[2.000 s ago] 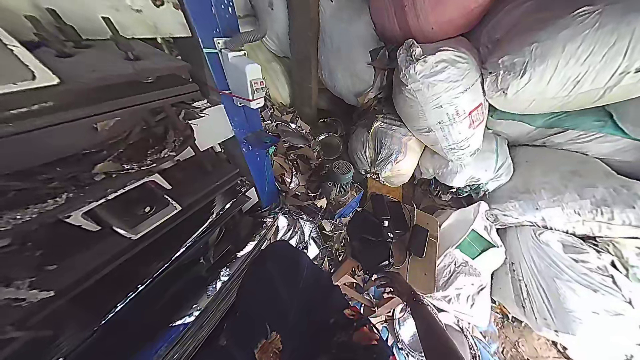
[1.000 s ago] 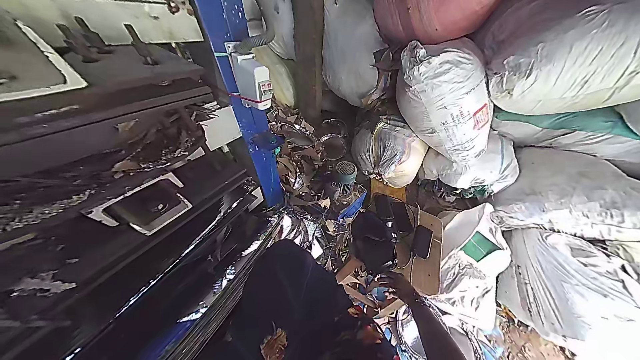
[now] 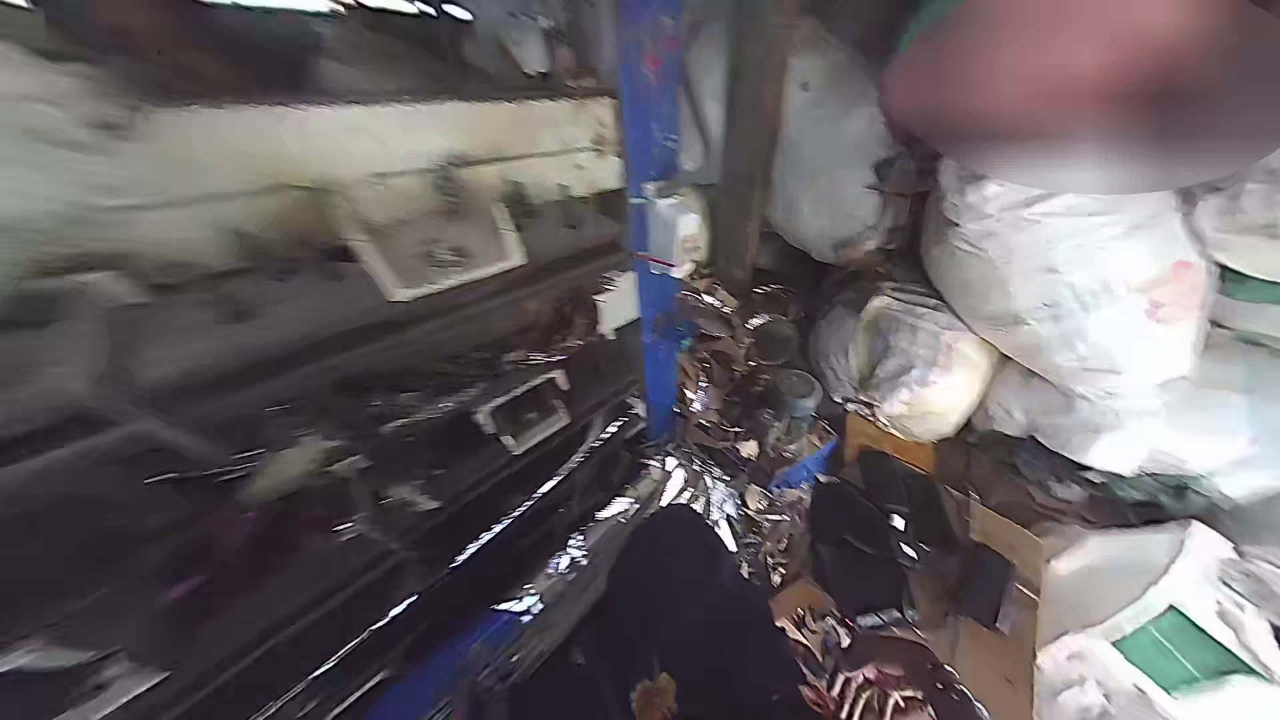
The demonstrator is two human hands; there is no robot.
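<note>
Neither of my hands shows clearly. At the lower edge, a blurred brown shape (image 3: pixel 905 665) lies by thin pale and reddish strips; whether it is my right hand is unclear. My left hand is out of view. Dark clothing, apparently over my knee (image 3: pixel 680 590), fills the bottom middle. To its right, a black bundle (image 3: pixel 855 545) and a dark flat object (image 3: pixel 985 585) rest on or beside a cardboard piece (image 3: pixel 1000 645). A blue scrap (image 3: pixel 805 465) lies among mixed scraps, near a round greyish container (image 3: pixel 798 392).
A blue post (image 3: pixel 650 340) carries a white electrical box (image 3: pixel 675 235). Dark machinery with a pale rectangular frame (image 3: pixel 525 410) runs along the left. Stuffed white sacks (image 3: pixel 1080 285) are piled at right, above an open white sack (image 3: pixel 1110 590) with a green patch.
The view has swung left and blurred. The dark hand and forearm seen earlier beside the black bundle no longer show clearly.
</note>
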